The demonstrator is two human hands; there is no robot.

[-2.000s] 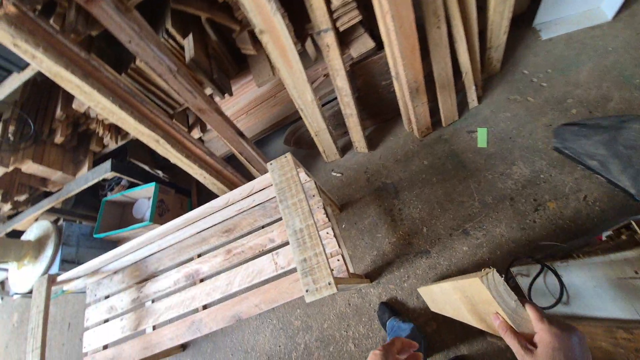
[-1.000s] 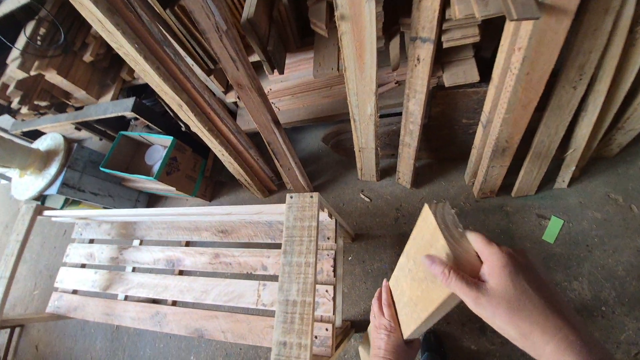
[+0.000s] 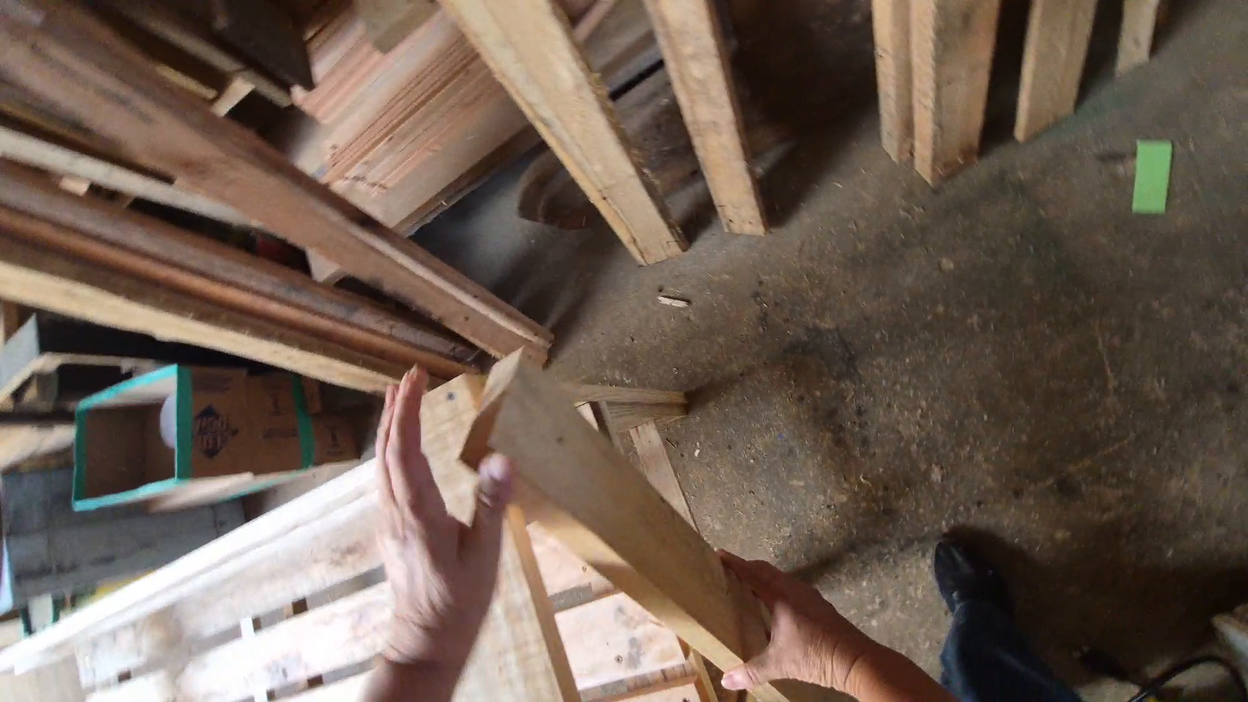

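Note:
A thick wooden board (image 3: 614, 497) lies slantwise over the end of a slatted wooden frame (image 3: 292, 634). My right hand (image 3: 804, 624) grips the board near its lower end, thumb on the near side and fingers over the far edge. Beside the board's upper end, my left hand (image 3: 439, 546) is raised with the palm toward the wood and the fingers extended; its thumb reaches the board's side, and whether it bears any weight cannot be told. Under the board runs the frame's end plank (image 3: 487, 604), partly hidden by both hands and the board.
Long timbers (image 3: 263, 195) lean at the left, and more upright planks (image 3: 951, 88) stand at the top. A cardboard box with green edging (image 3: 244, 429) sits at the left. The concrete floor (image 3: 877, 390) bears a green strip (image 3: 1151, 176) and a wood chip (image 3: 673, 301). My foot (image 3: 965, 575) is lower right.
The board has moved from beside the slatted frame to over its end. My left hand has shifted from the board's lower end to beside its upper end. The view has turned.

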